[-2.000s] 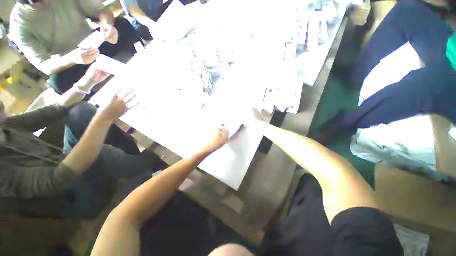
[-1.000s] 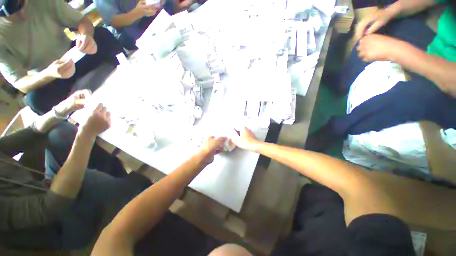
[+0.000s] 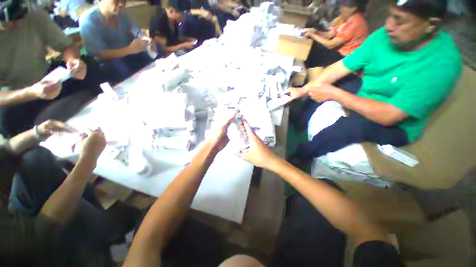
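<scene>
My left hand (image 3: 222, 134) and my right hand (image 3: 256, 150) are close together over the near corner of the white table cover (image 3: 222, 195). Between them they hold a small white piece with faint dark print (image 3: 239, 136), upright between the fingers; whether it is a box or a folded paper I cannot tell. Small white boxes (image 3: 169, 117) are heaped just beyond my hands, partly washed out by glare. More white boxes (image 3: 258, 116) lie behind my right hand.
People sit along both sides: one in a green shirt (image 3: 412, 83) at right, others at left holding white papers (image 3: 56, 76). A brown carton (image 3: 294, 47) stands far back. White bags (image 3: 344, 162) and large brown cardboard (image 3: 443, 130) lie at right.
The view has tilted up, showing more people and the table's far end. My hands have risen and now hold the white piece upright; before, they were low over the cover, close together.
</scene>
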